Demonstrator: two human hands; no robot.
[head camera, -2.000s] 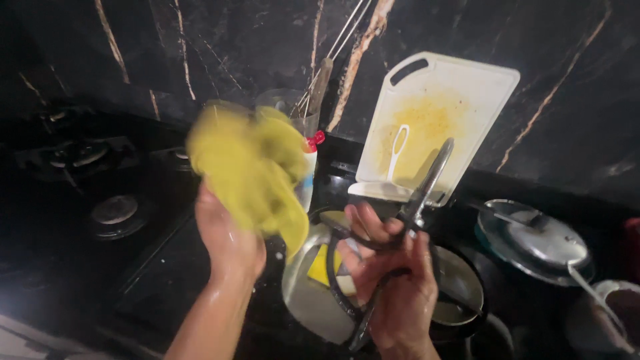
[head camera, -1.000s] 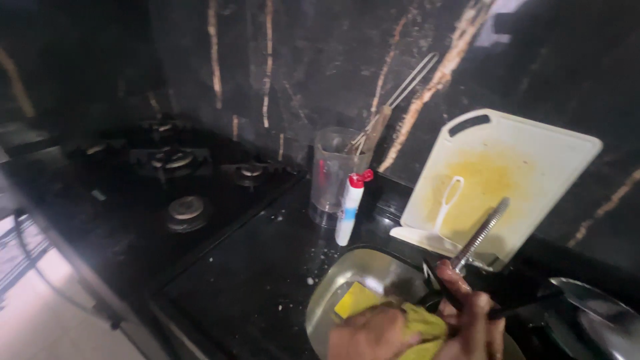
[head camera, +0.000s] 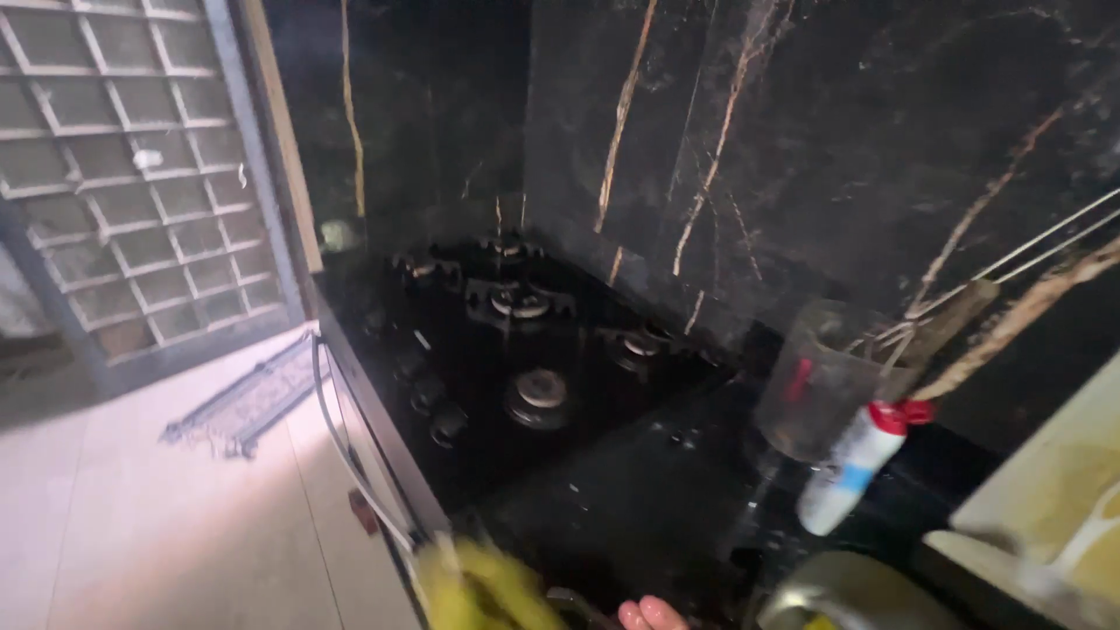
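Note:
A yellow cloth (head camera: 486, 586), badly blurred, is at the bottom edge beside the counter's front edge. My left hand is not visible; whether it holds the cloth is hidden. Wet fingertips, apparently of my right hand (head camera: 652, 614), show at the bottom edge, right of the cloth; the rest of the hand is out of frame, so its hold cannot be seen. Between them is a thin dark edge of something unclear. A steel sink or basin (head camera: 853, 582) shows at the lower right, with a bit of yellow in it.
A black gas hob (head camera: 516, 350) spans the counter's left part. At the right are a clear container (head camera: 805, 394) with utensils, a white bottle with a red cap (head camera: 853, 468) and a stained white cutting board (head camera: 1050, 455). A grid door (head camera: 131, 157) and a floor mat (head camera: 249, 398) are at the left.
The view has swung left. The yellow cloth, earlier at my hands over the basin, is now left of it, near the counter's front edge. The long metal utensil is no longer plainly visible.

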